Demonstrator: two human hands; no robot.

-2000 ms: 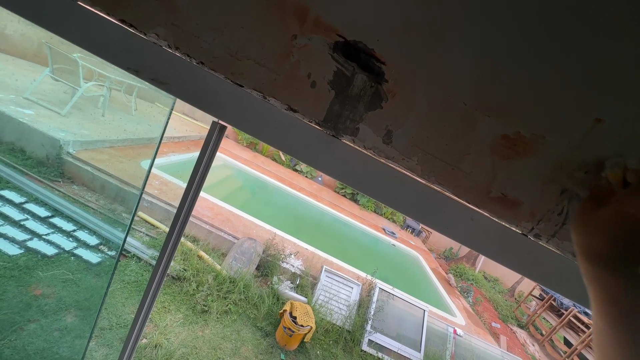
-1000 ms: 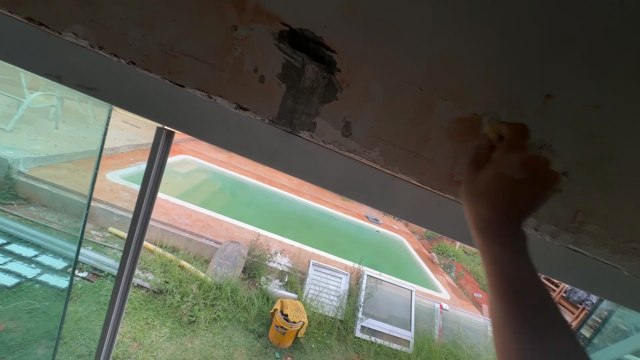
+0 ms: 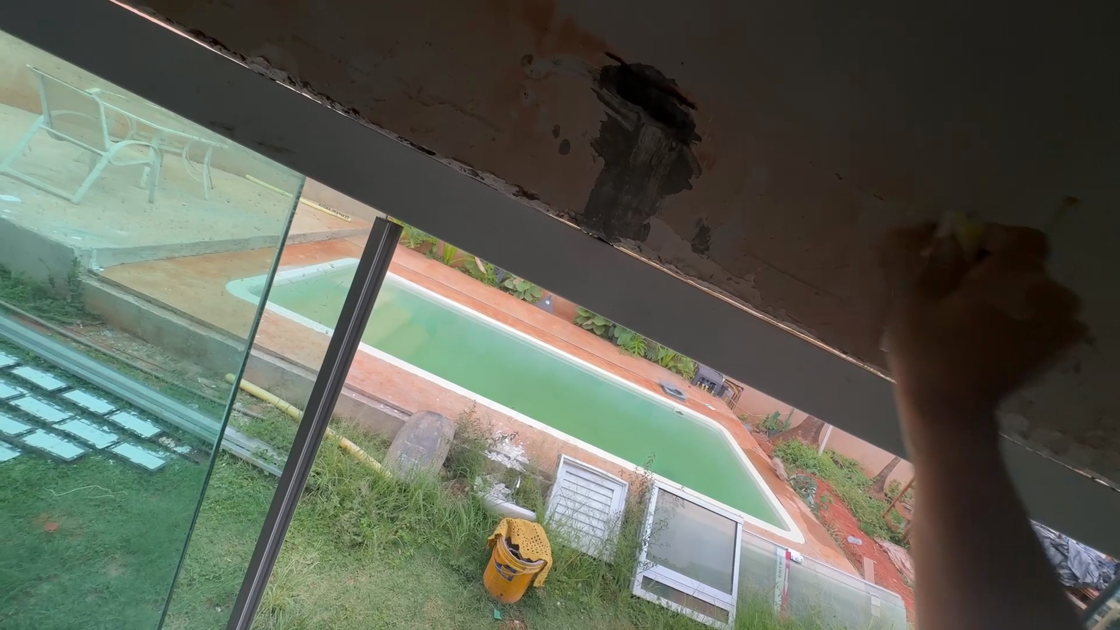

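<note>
A raised hand, apparently my right hand (image 3: 984,302), is closed against the dark, worn surface of the wall or ceiling (image 3: 787,175) at the right. A small yellowish thing shows at its fingers, too blurred and dark to name. To the left of the hand, the surface has a dark, rough hole with a grey patch (image 3: 643,144). A grey metal frame rail (image 3: 525,227) runs slantwise along the surface's edge, and my forearm crosses in front of it. My left hand is out of the picture.
A dark upright frame profile (image 3: 319,420) and a glass pane (image 3: 175,350) stand at the left. Outside are a pool of green water (image 3: 525,367), a yellow bucket (image 3: 512,569), a white louvred panel (image 3: 586,507), a white-framed window (image 3: 687,551) and a metal chair (image 3: 83,131).
The raised hand, only partly visible at the right edge two seconds ago, is now in view with its forearm. It stays against the dark surface. The view has shifted and tilted.
</note>
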